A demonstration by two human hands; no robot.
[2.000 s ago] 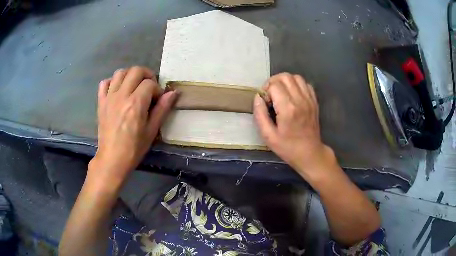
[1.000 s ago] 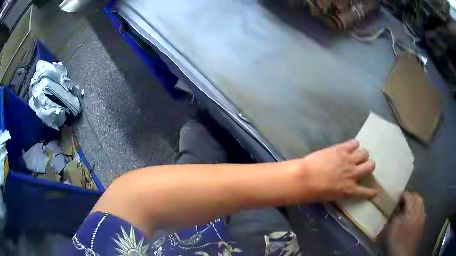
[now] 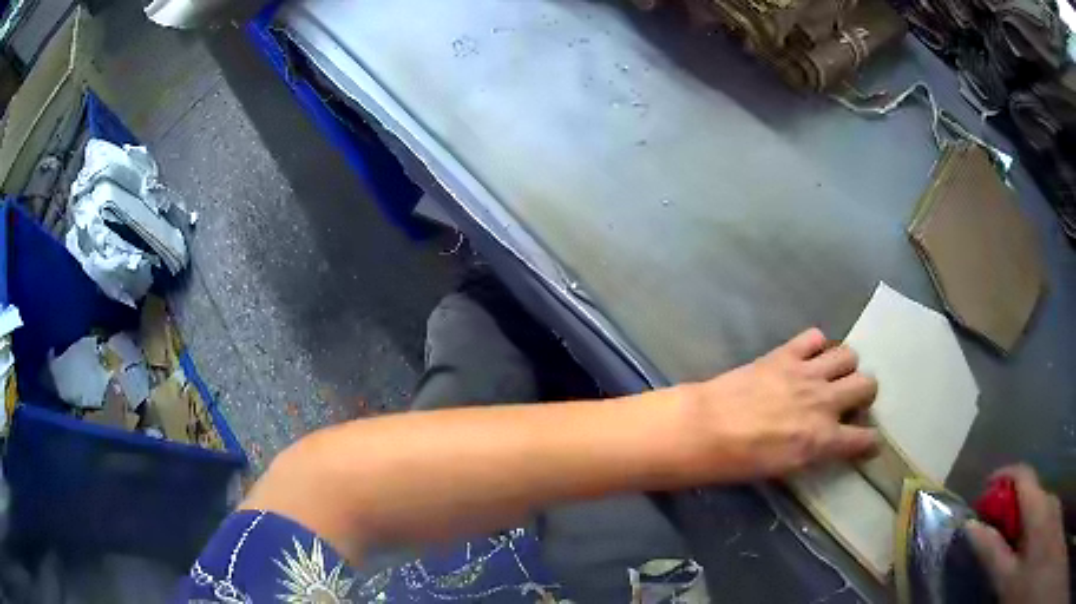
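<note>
My left hand [image 3: 802, 407] lies with its fingers on the left end of the folded brown hem [image 3: 893, 470] of the top pocket piece. The pale pocket pieces [image 3: 914, 372] lie in a stack at the table edge, pale side up, angled corners away from me. My right hand [image 3: 1029, 537] grips the steam iron [image 3: 938, 549] near its red knob, partly cut off by the lower right of the picture. The iron's yellowish-rimmed tip is at the right end of the hem. Its rear is out of view.
A brown-side-up pile of pockets [image 3: 979, 248] lies beyond the stack. Pale ties [image 3: 891, 104] and brown rolled bundles [image 3: 814, 41] are at the back. Blue bins [image 3: 112, 472] with scraps stand on the floor at left. The table edge [image 3: 566, 289] runs diagonally.
The view has swung left since the oldest frame. My right hand has left the hem's right end and taken hold of the iron, now at the stack. My left hand stays on the hem.
</note>
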